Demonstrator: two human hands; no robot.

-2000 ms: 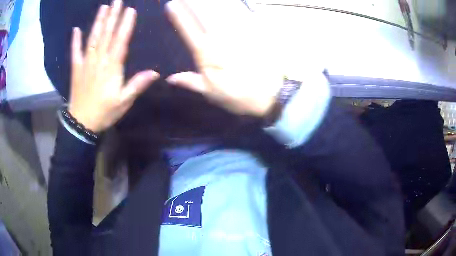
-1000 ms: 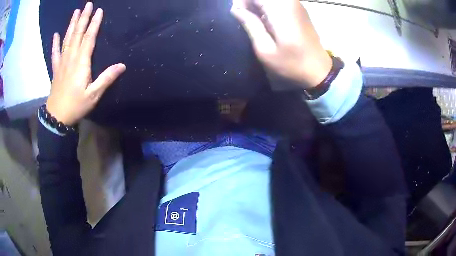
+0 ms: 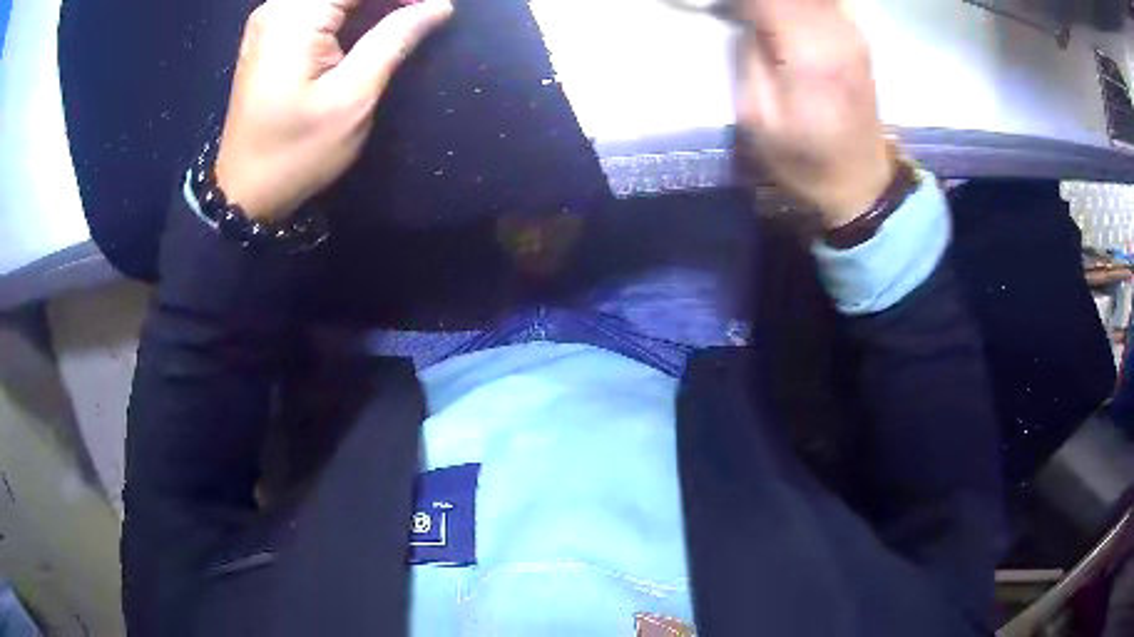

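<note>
A dark garment panel [image 3: 485, 112] with white lint specks lies on the white table and hangs over its front edge towards my lap. My left hand [image 3: 305, 106] is over the panel's left part, fingers curled and thumb pointing right; its fingertips are at or beyond the top edge, so any grip is hidden. My right hand [image 3: 815, 112] is blurred, right of the panel over the table's front edge, with fingers bent. A small greyish thing shows at the top edge beside it, too unclear to name.
The table's front edge [image 3: 672, 162] has a grey band with fine marks. A pile of dark cloth [image 3: 1032, 299] hangs at the right below the table. Thin dark parts lie on the tabletop at the upper right.
My left hand has gone from lying flat and spread to curled, further right and up. My right hand has moved right, off the cloth. The panel's right edge now lies further left, baring white table.
</note>
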